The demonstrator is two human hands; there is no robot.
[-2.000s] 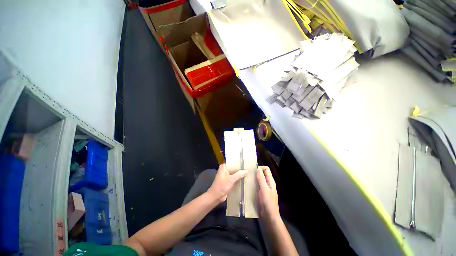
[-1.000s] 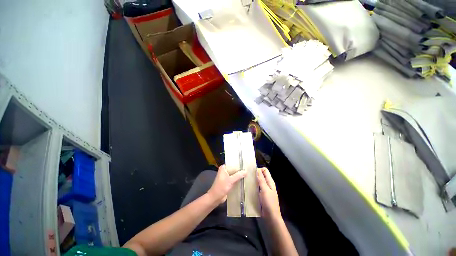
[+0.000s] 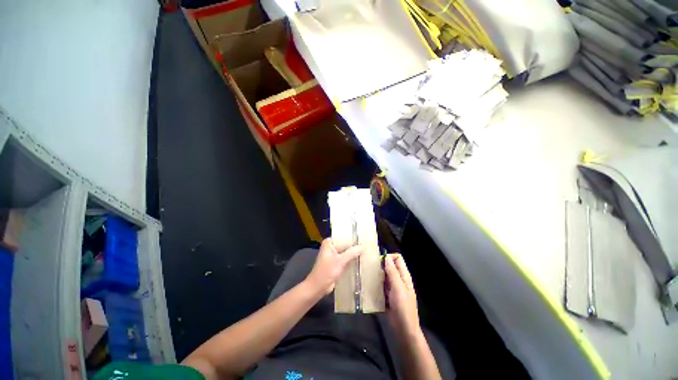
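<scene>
A beige-grey zipper panel [image 3: 343, 220] stands lengthwise over my lap, with the zipper running down its middle and the slider near the lower end. My left hand [image 3: 331, 267] grips its left side, with the thumb across the front. My right hand [image 3: 400, 291] is at its right edge with curled fingers. A small dark and yellow thing, which looks like thread snips [image 3: 385, 257], shows at the right fingertips; most of it is hidden.
The white worktable [image 3: 476, 256] at right bears a fanned panel pile [image 3: 438, 137], flat zipper panels [image 3: 606, 267], a curved grey strip [image 3: 632, 215] and folded grey pieces [image 3: 621, 56]. Open cartons [image 3: 294, 111] stand ahead; a tape roll [image 3: 380, 191] hangs by the edge. Blue bins [image 3: 119, 256] are lower left.
The panel has moved up slightly in the picture. A dark and yellow bit now shows at my right fingertips. The view has shifted slightly, and my left hand keeps its grip.
</scene>
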